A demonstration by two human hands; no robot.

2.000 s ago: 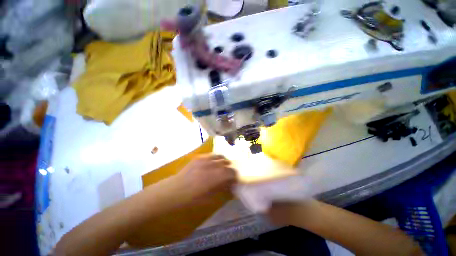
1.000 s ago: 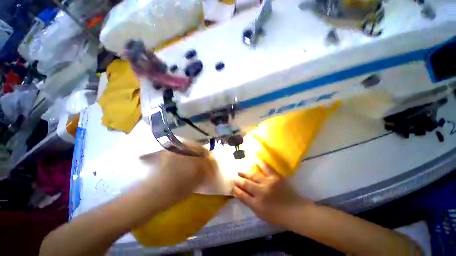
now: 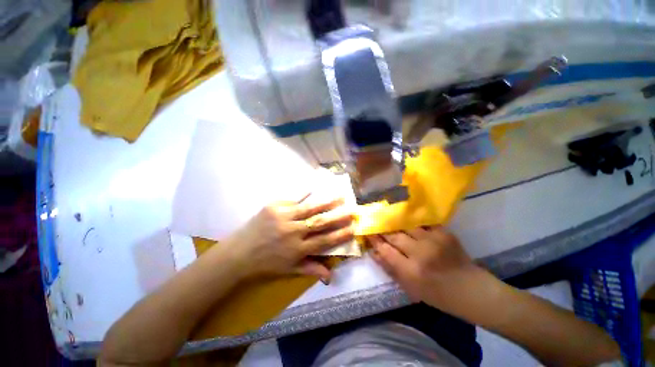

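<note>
A mustard-yellow cut panel (image 3: 258,307) lies on the table below my left forearm, and yellow fabric (image 3: 438,188) also shows to the right of the needle area. A thin white piece (image 3: 215,183) lies left of the needle area. My left hand (image 3: 291,236) lies flat, fingers spread, on a white piece just in front of the needle area. My right hand (image 3: 424,261) has its fingertips at the front edge of the yellow fabric; whether they pinch it is unclear. The chrome guard (image 3: 363,93) hides the needle and presser foot.
The white machine head (image 3: 287,64) fills the upper right. A stack of yellow cut pieces (image 3: 129,68) lies at the upper left. Black clips or attachments (image 3: 603,150) sit on the bed at right. A blue plastic basket (image 3: 610,294) is at lower right. The table's left edge (image 3: 47,208) is blue-taped.
The view has moved closer to the machine. My left hand has come down flat onto the white piece. The white piece left of the needle now shows spread out. My right hand stays at the fabric's front edge.
</note>
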